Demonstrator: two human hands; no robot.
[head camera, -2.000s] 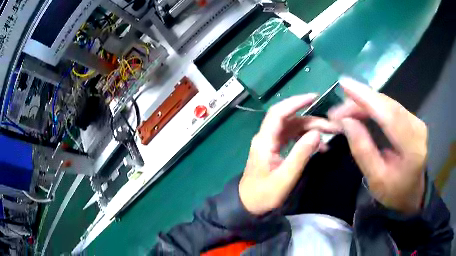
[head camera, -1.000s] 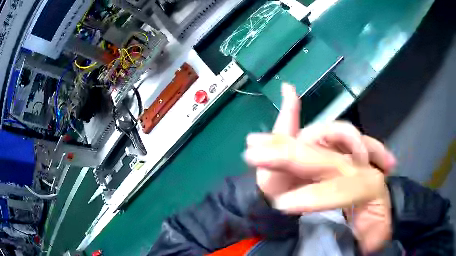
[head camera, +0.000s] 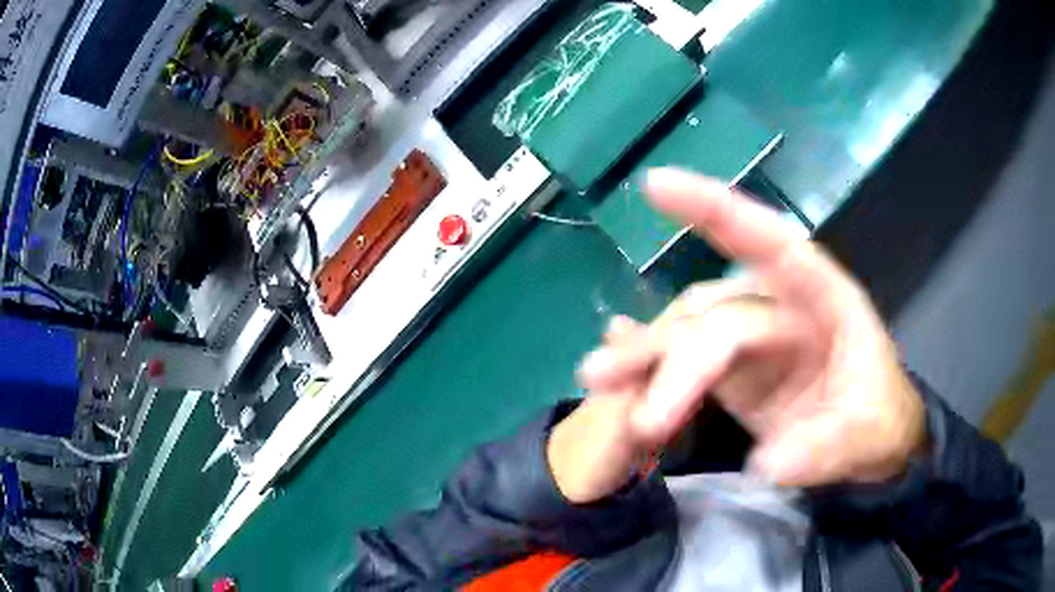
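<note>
My right hand (head camera: 810, 359) is in front of my body, blurred, with one finger stretched toward the green panels and the others partly curled. Nothing shows in it. My left hand (head camera: 602, 445) is beside and partly behind it, overlapped by the right fingers; what its fingers do is hidden. The lower green panel (head camera: 671, 191) lies just beyond the fingertips. The upper green panel (head camera: 625, 110) stands higher behind it, with crinkled clear film and whitish lines (head camera: 561, 75) along its left side.
A white machine base (head camera: 393, 283) carries a red button (head camera: 454, 230) and a red-brown bar with holes (head camera: 382, 231). Tangled wires (head camera: 278, 145) are at upper left, beside a dark screen (head camera: 116, 52). A blue panel (head camera: 41, 376) is at far left. The green bench (head camera: 856, 93) curves at upper right.
The hands were apart two seconds ago, then overlapped with crossed fingers. Now the right hand is opened out, and the left shows more separately at its lower left.
</note>
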